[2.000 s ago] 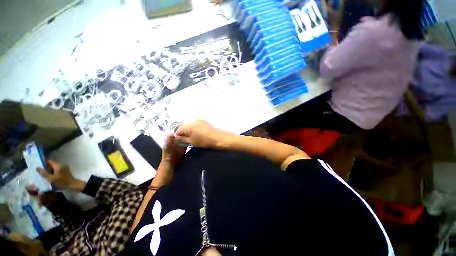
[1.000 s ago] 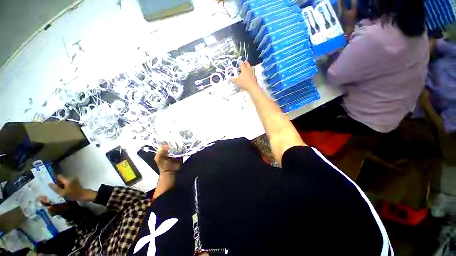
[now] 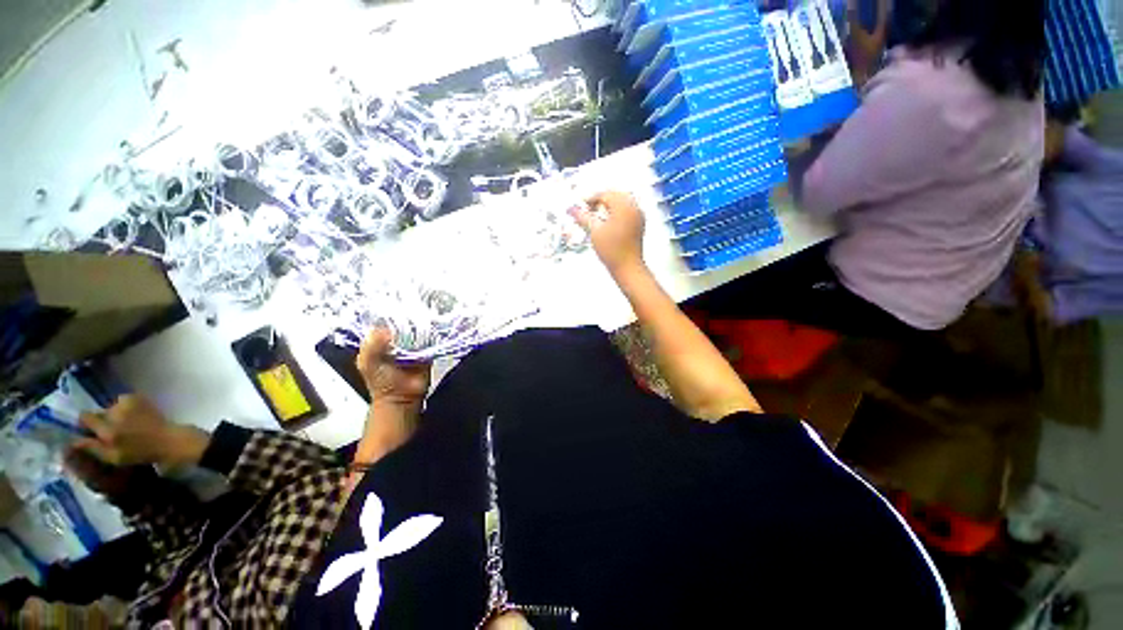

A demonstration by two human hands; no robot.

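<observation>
My left hand [image 3: 392, 372] is at the table's front edge, closed around a bundle of coiled white cables [image 3: 431, 318] whose loose ends stick out to the right. My right hand [image 3: 612, 229] is raised over the table, left of the blue box stack, with its fingertips close together at a white coiled cable [image 3: 560, 230]; the bright glare blurs this coil's outline. A tangled pile of white cable coils [image 3: 326, 179] lies behind my hands, partly on a dark mat strip.
Blue retail boxes [image 3: 720, 148] stand stacked at the right, beside a person in a pink top [image 3: 930, 185]. A yellow-panelled black device [image 3: 281, 379] and an open brown carton [image 3: 105, 295] are at the left. A neighbour's hand [image 3: 142, 433] holds blue-and-white packaging. Red stools show below right.
My right hand first went from beside my left hand to the coils by the box stack, then came back slightly towards me with a coil. The bundle at my left hand shows more fully.
</observation>
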